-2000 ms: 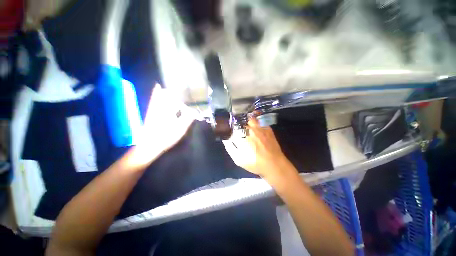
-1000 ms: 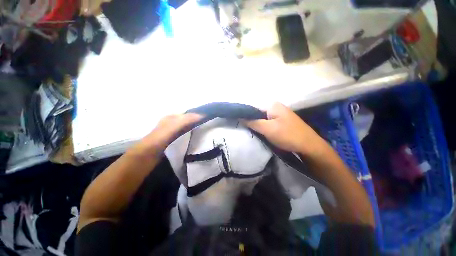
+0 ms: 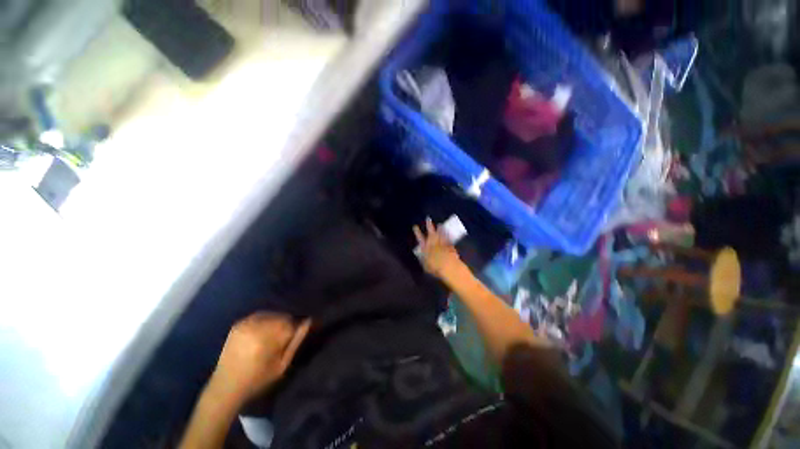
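Black cloth (image 3: 351, 263) lies over and beside the wearer's lap. My right hand (image 3: 436, 250) reaches down over dark cloth beside the blue basket, its fingers apart. A small white piece (image 3: 453, 228) shows at its fingertips; no grip on it is visible. My left hand (image 3: 259, 351) is over the lap near the table edge, its fingers curled and the thumb sticking out; whether it holds anything is hidden. A white bit (image 3: 256, 430) shows below the left wrist.
The white table (image 3: 202, 202) runs diagonally on the left in strong glare. A dark flat rectangle (image 3: 180, 37) lies on it. The blue basket (image 3: 500, 203) holds dark, pinkish and whitish cloth. Coloured scraps (image 3: 588, 302) and a wooden stool-like object (image 3: 725, 281) are at right.
The view has swung right and down to the basket. The hands have moved apart, and the black-and-white sewn panel they held between them is no longer recognisable in view.
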